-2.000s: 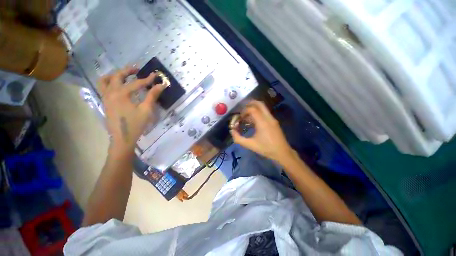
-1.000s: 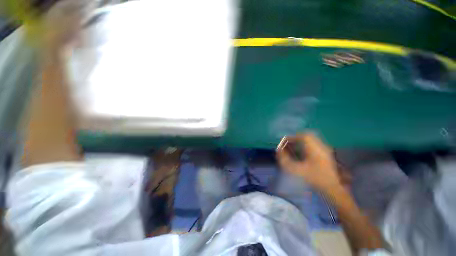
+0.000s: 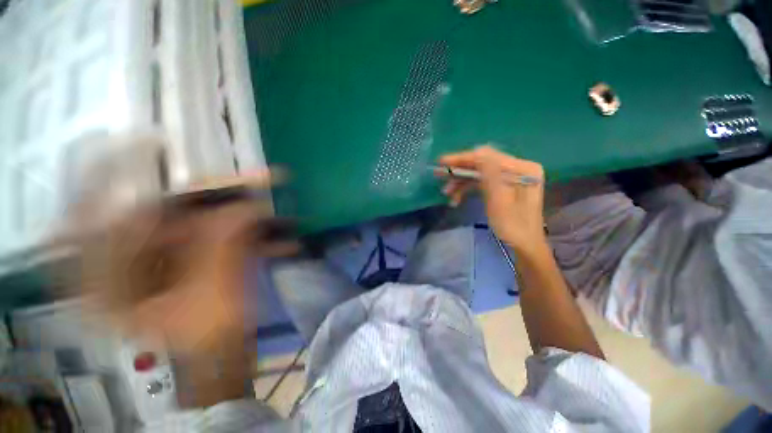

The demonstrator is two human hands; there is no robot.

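My right hand (image 3: 508, 190) holds slim grey tweezers (image 3: 521, 178) like a pen, over the front edge of the green mat. Their tip is just right of the lower end of a long clear sticker sheet (image 3: 409, 123) with rows of small dots, lying on the mat. My left hand (image 3: 173, 271) is large and strongly blurred at the lower left, in front of the foam trays. A dark blurred shape (image 3: 212, 200) shows at its fingers; whether it is gripped cannot be told.
White foam trays (image 3: 190, 93) stand stacked at the left. A copper-gold fixture (image 3: 604, 99) lies on the green mat (image 3: 516, 84), another part at the top edge. A small parts tray (image 3: 730, 117) is at the right, beside a person's striped sleeve. A red button (image 3: 145, 362) shows lower left.
The view has swung from the machine bed to the mat. My left hand has left the black block on the bed. My right hand, earlier around a gold part, now holds tweezers by the sticker sheet.
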